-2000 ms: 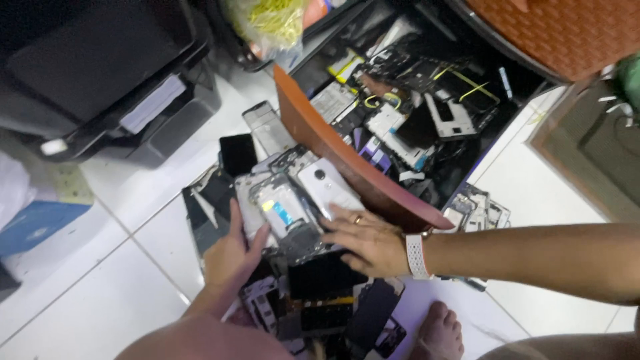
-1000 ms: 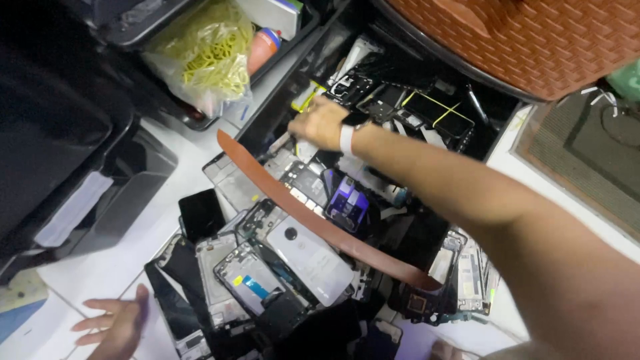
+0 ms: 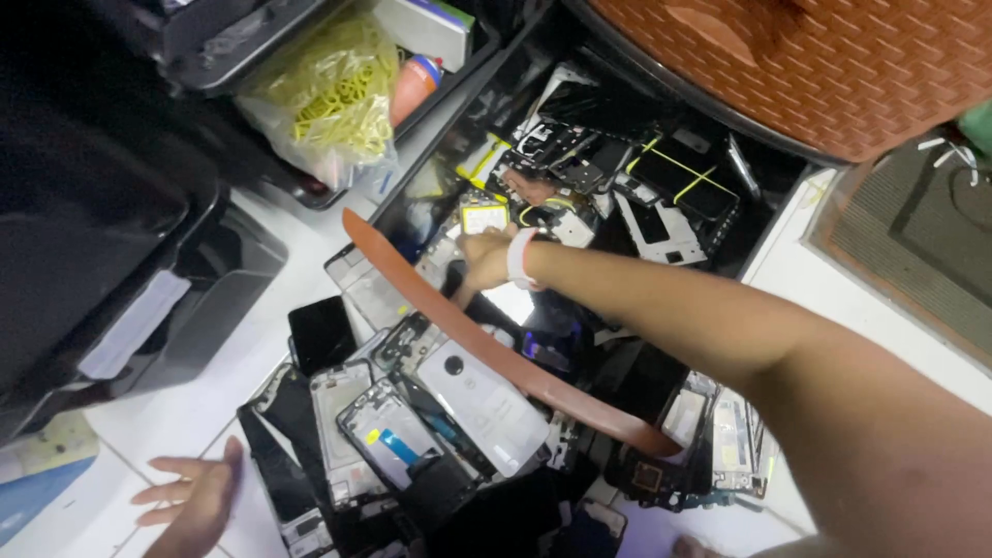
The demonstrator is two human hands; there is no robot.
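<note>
My right hand (image 3: 487, 262), a white band at its wrist, reaches into a black bin (image 3: 763, 232) full of phone parts. Its fingertips are among the parts below a battery with a yellow border (image 3: 484, 218); whether they grip anything is hidden. My left hand (image 3: 194, 496) is low at the left over the white floor, fingers apart, holding nothing. In front of the bin lies a pile of parts, with a white phone back cover (image 3: 482, 403), a phone frame with a blue strip (image 3: 391, 438) and a black phone screen (image 3: 320, 335). A phone bound with yellow rubber bands (image 3: 686, 178) lies in the bin.
A curved reddish-brown strip (image 3: 496, 349) crosses the bin's near edge. At the upper left, a black drawer (image 3: 298, 194) holds a bag of yellow rubber bands (image 3: 341, 101). A brown woven-pattern plastic seat (image 3: 821, 62) overhangs the upper right. Black containers (image 3: 101, 194) stand at the left.
My right hand has left the white back cover and gone into the bin, then shifted nearer the brown strip. My left hand has moved from the pile to the lower left.
</note>
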